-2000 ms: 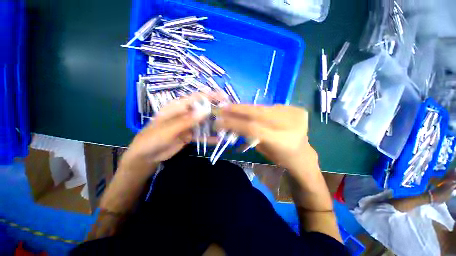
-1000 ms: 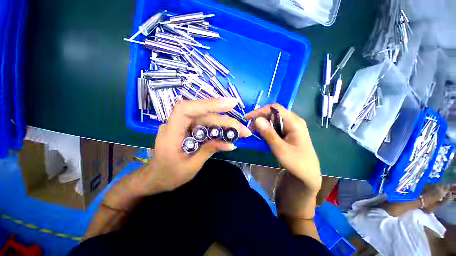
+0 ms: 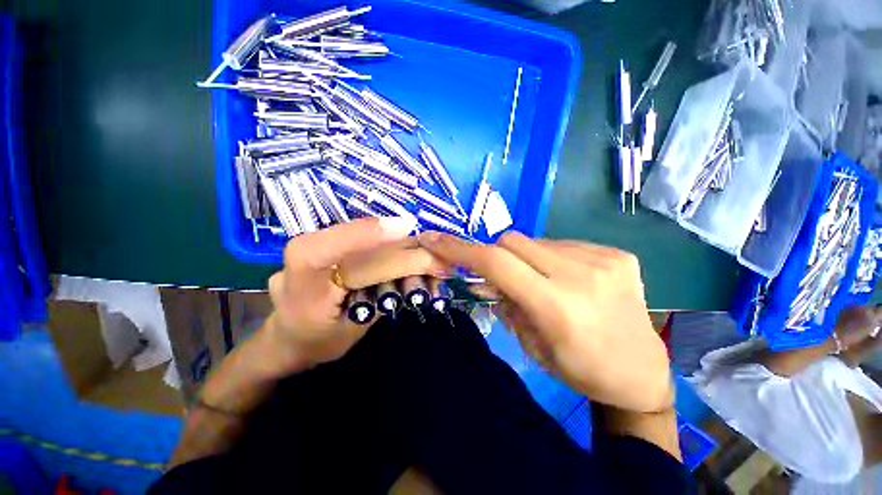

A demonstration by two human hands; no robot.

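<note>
My left hand (image 3: 324, 285) holds several dampers (image 3: 389, 299) side by side below the near edge of the blue parts tray, their dark round ends with pale centres facing me. My right hand (image 3: 571, 309) is beside it, fingertips touching or very near the left fingers; whether it holds something is hidden. The blue parts tray (image 3: 556, 126) holds a heap of silver dampers (image 3: 290, 160) on its left side. A thin loose rod (image 3: 513, 114) lies at its right. A small white paper slip (image 3: 497, 213) lies near its lower right corner.
Several loose parts (image 3: 636, 145) lie on the green bench (image 3: 126, 145) right of the tray. Clear divided bins (image 3: 667, 184) and another filled blue tray (image 3: 781, 334) are further right. A person's white sleeve (image 3: 803, 416) shows lower right. Blue trays (image 3: 17, 193) stand far left.
The left hand has turned so the dampers hang lower with their ends towards me. The right hand has moved in over the left fingers; the dark item seen in it no longer shows. The paper slip now shows.
</note>
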